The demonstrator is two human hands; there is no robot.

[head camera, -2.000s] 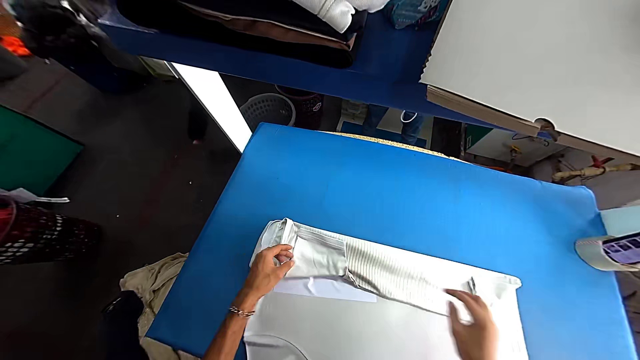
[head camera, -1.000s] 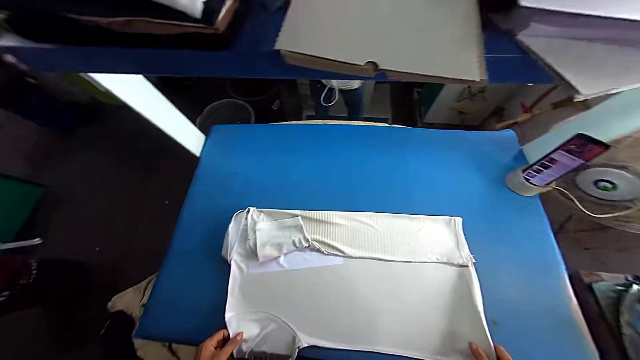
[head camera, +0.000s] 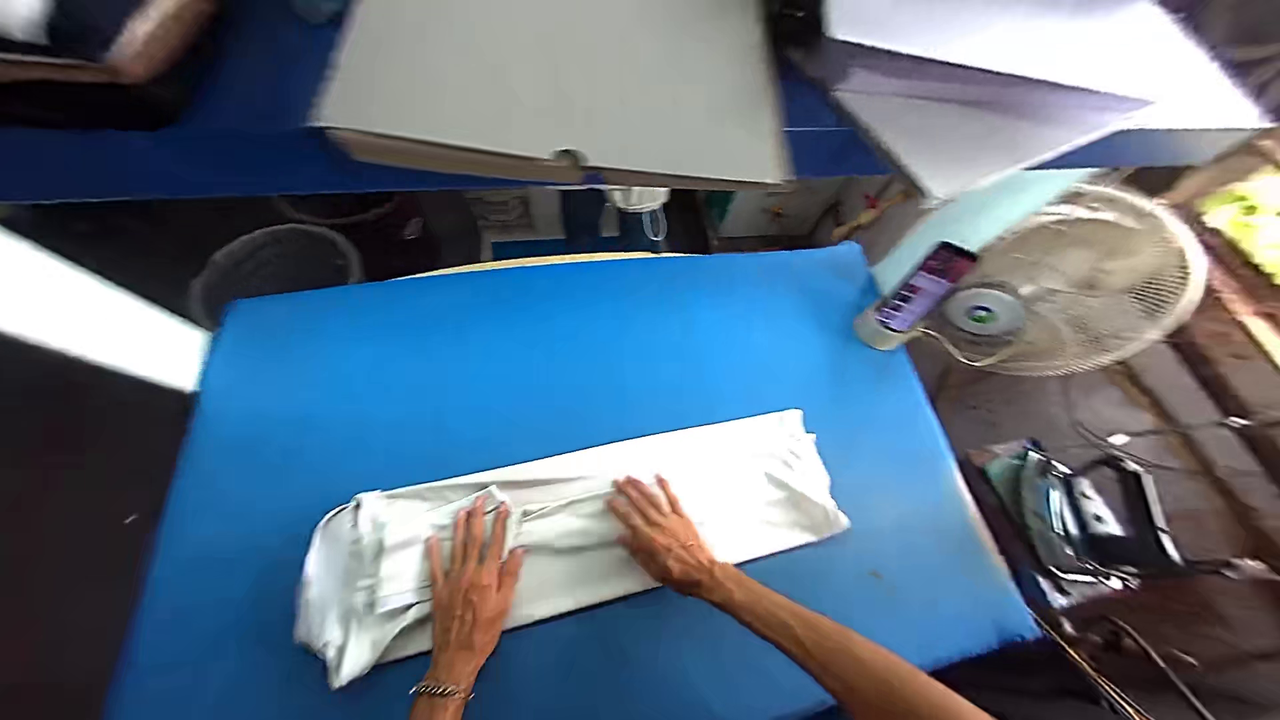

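A white garment (head camera: 740, 485), folded into a long narrow strip, lies slightly aslant on a blue padded table (head camera: 560, 360). My left hand (head camera: 470, 590), with a bracelet at its wrist, rests flat on the strip's left part, beside a folded-over cuff or sleeve end (head camera: 405, 565). Flat on the middle of the strip is my right hand (head camera: 660, 535), fingers spread. Neither hand grips the cloth. Loose folds bunch at the strip's left end.
Behind the table, a blue shelf (head camera: 230, 160) holds a flat cardboard box (head camera: 560, 80) and white boxes. A phone (head camera: 925, 287) leans at the back right corner. Beyond the right edge are a fan (head camera: 1090, 280) and a clothes iron (head camera: 1090, 510). A basket (head camera: 275, 270) stands behind.
The garment's wide body, spread toward me a second ago, is now folded up into a narrow strip. Both hands have moved from its near edge onto the cloth.
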